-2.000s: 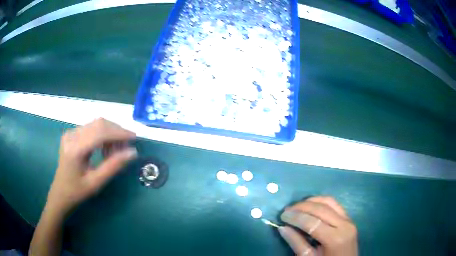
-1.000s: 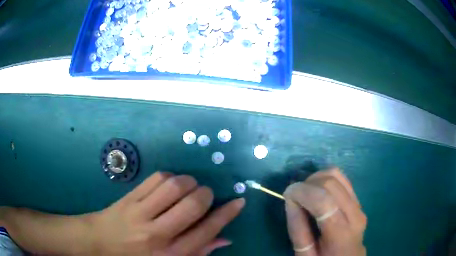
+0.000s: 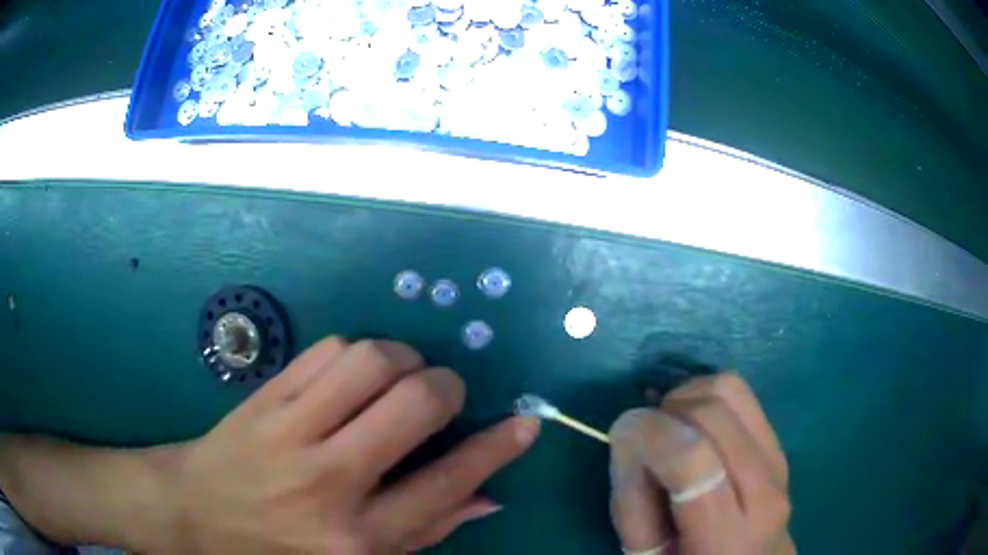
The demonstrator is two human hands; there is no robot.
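My right hand (image 3: 693, 466), with whitish finger cots, holds a cotton swab (image 3: 580, 425) by its thin yellow stick. The swab's white tip lies on a small disc (image 3: 527, 405) on the green bench. My left hand (image 3: 358, 444) rests on the bench with its index fingertip at the disc's lower edge, beside the swab tip. The disc is partly covered by the tip and fingertip. Several loose discs lie further back: four violet-looking ones, such as this one (image 3: 477, 333), and a glaring white one (image 3: 580, 322) to their right.
A black perforated ring part (image 3: 245, 334) with a metallic centre lies on the left of the bench, behind my left hand. A blue tray (image 3: 659, 119) heaped with discs stands at the back, over the pale metal rail (image 3: 748, 206). A dark shape lies behind my right hand.
The swab tip has moved left from beside the disc onto it. My left index fingertip now meets the disc's edge. The view has shifted slightly.
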